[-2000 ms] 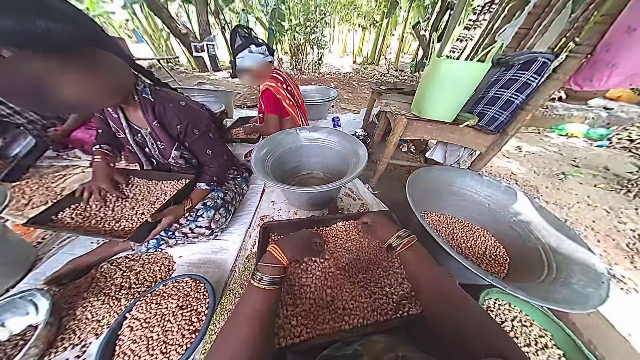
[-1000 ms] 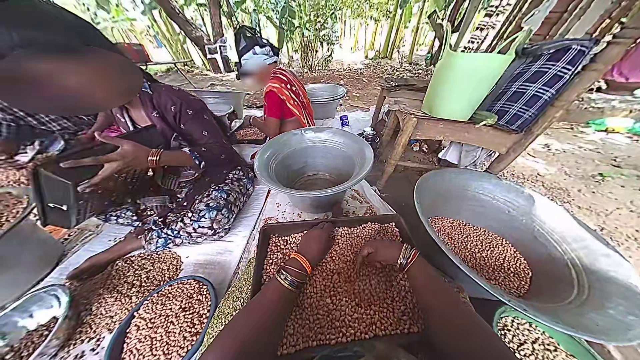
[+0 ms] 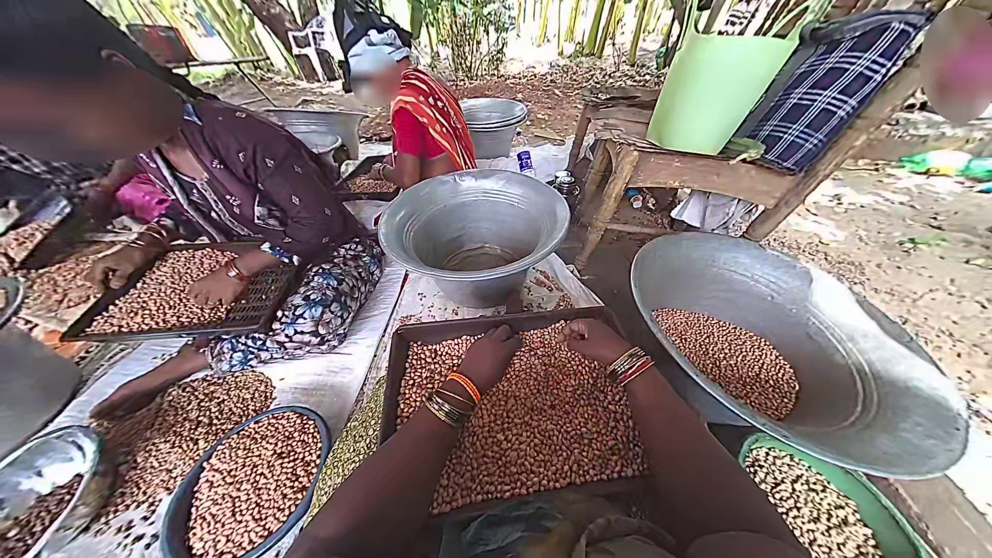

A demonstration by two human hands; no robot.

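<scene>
A dark rectangular tray [image 3: 394,387] full of reddish-brown nuts or beans [image 3: 535,434] lies in front of me. My left hand [image 3: 491,358], with orange and metal bangles at the wrist, rests on the heap near the tray's far side, fingers curled; whether it holds any pieces is hidden. My right hand [image 3: 595,341] is at the far right part of the tray, its fingers bent close together over the pieces; I cannot tell what is between them. Just beyond the tray stands a deep metal basin [image 3: 474,225] with no heap visible inside.
A wide metal pan [image 3: 821,349] holding more pieces is at right, above a green tub [image 3: 891,496]. A blue-rimmed tub [image 3: 256,480] and loose piles are at left. A co-worker's hands [image 3: 217,285] work over another tray [image 3: 271,298]. A wooden chair [image 3: 697,174] stands behind.
My right hand has moved away from my left, toward the tray's far right part. The co-worker's tray, tilted up one second ago, now lies flat with pieces in it.
</scene>
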